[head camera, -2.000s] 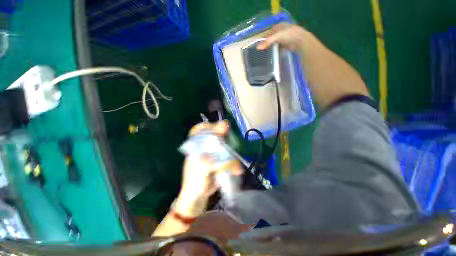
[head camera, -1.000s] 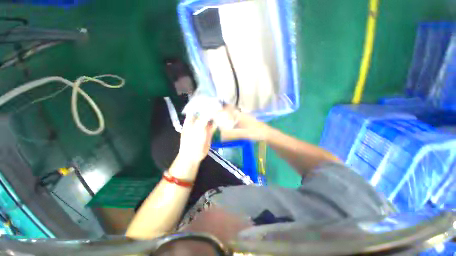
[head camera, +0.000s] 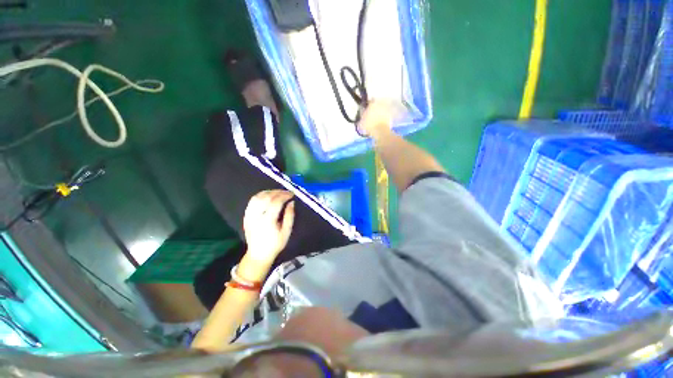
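Note:
A blue crate (head camera: 422,81) with a clear liner and white sheets inside stands at the top centre. A black adapter (head camera: 293,13) lies at its upper left, cut by the picture's edge. A black cord (head camera: 322,55) runs down from it, and another stretch of cord with small loops lies to its right. My right hand (head camera: 378,117) is over the crate's near end, its fingers closed on the black cord. My left hand (head camera: 267,220) is above my thigh, loosely curled with thumb and fingers apart, and nothing shows in it.
Blue crates (head camera: 561,203) with clear plastic stand at right. A blue stool (head camera: 360,199) is beside my leg. A green crate (head camera: 188,260) sits on a brown box at lower left. The bench edge (head camera: 55,284) and a looped white cord (head camera: 88,77) are at left.
The white crinkled thing no longer shows in my hands. My hands have parted: the right moved up into the crate, the left down towards my thigh. More cord now lies in the crate.

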